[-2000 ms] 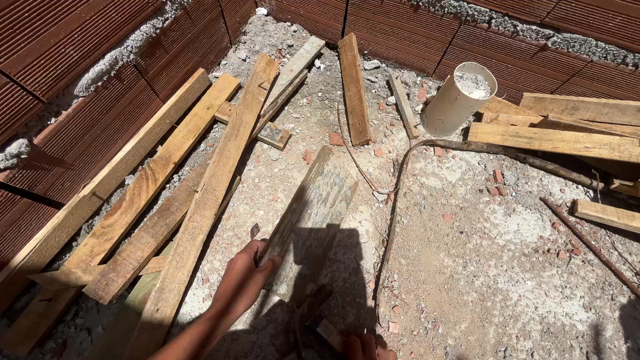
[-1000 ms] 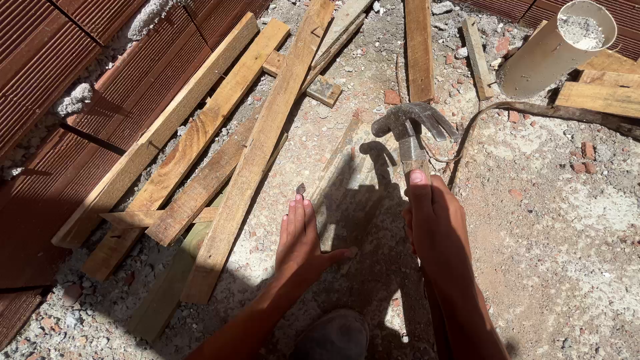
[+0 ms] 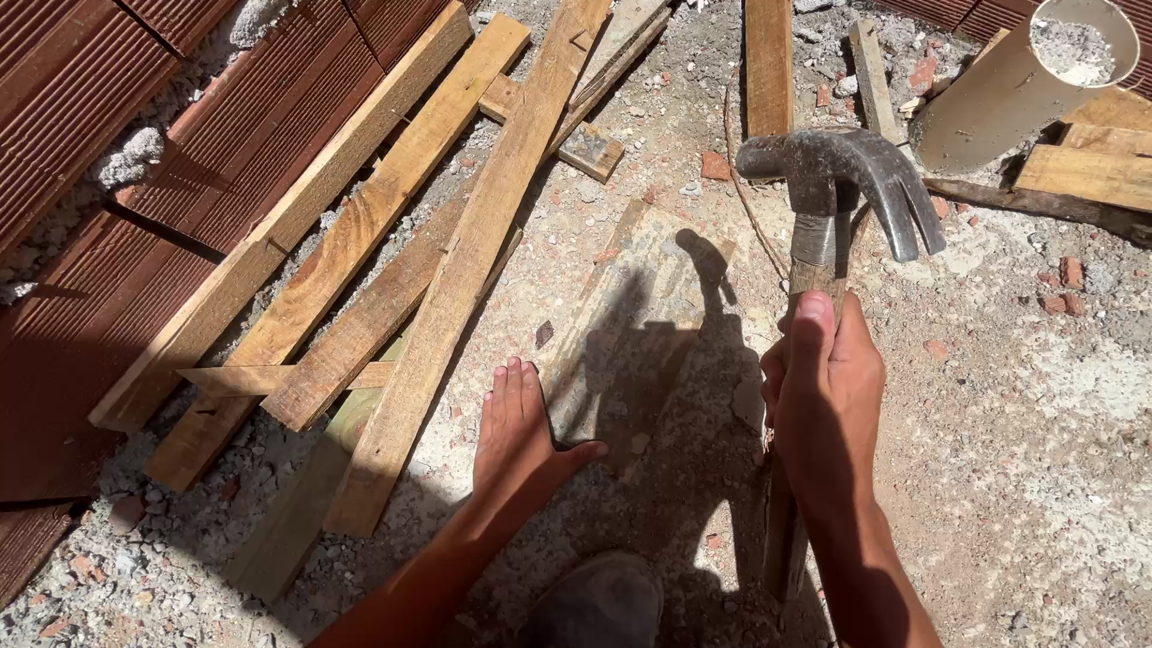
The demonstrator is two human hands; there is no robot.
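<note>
My right hand (image 3: 823,387) grips the wooden handle of a claw hammer (image 3: 832,180), its metal head raised and the claw pointing right. My left hand (image 3: 522,432) is spread flat with nothing held, at the left edge of a short, mortar-stained board (image 3: 643,333) on the ground. Whether the palm presses on the board or the ground cannot be told. The shadows of the hammer and arms fall across the board. A long wooden board (image 3: 477,261) lies diagonally to the left of my left hand, over other boards.
More boards (image 3: 333,270) lie along the hollow clay brick wall (image 3: 261,117) at left. A plastic pipe (image 3: 999,99) filled with rubble stands at upper right beside wood pieces (image 3: 1089,175). A shoe (image 3: 598,603) shows at the bottom. Brick bits (image 3: 1071,272) and a thin root or wire (image 3: 742,189) lie about.
The hammer has come up into clear view in my right hand since two seconds ago. My left hand, earlier at the short board's left side with bent fingers, is now spread flat. The view has shifted.
</note>
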